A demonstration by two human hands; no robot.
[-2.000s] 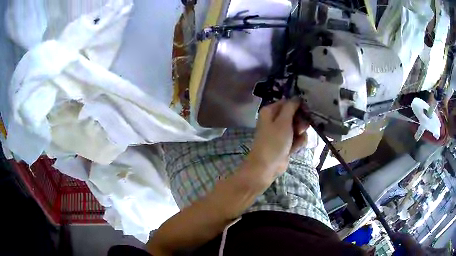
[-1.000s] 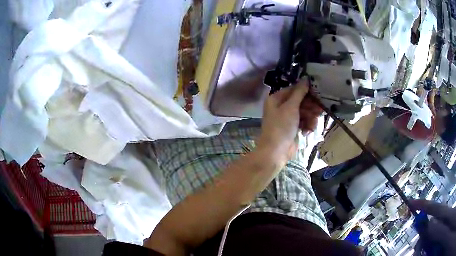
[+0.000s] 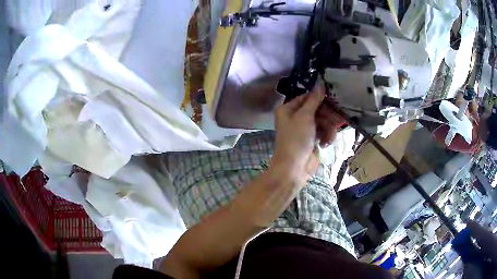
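Note:
The grey-white overlock machine (image 3: pixel 359 82) stands at upper centre right. My left hand (image 3: pixel 302 122) is at its dark needle area (image 3: pixel 297 84), thumb and fingers close together. What the fingertips touch or pinch is hidden. My right hand (image 3: pixel 485 238), dark and cut off by the lower right edge, is closed on the blue handle of a long screwdriver (image 3: pixel 406 173). Its dark shaft slants up left to the machine front beside my left fingers. The tip is hidden there.
A shiny plate (image 3: pixel 256 71) lies left of the needle area. White fabric (image 3: pixel 82 109) is heaped at left, above a red basket (image 3: pixel 73 223). Checked clothing (image 3: pixel 218 174) covers the lap. A white thread cone or spool (image 3: pixel 456 122) is at right.
The view has shifted a little. My right hand and the blue handle are further inside the lower right edge than two seconds ago. My left hand stays at the needle area.

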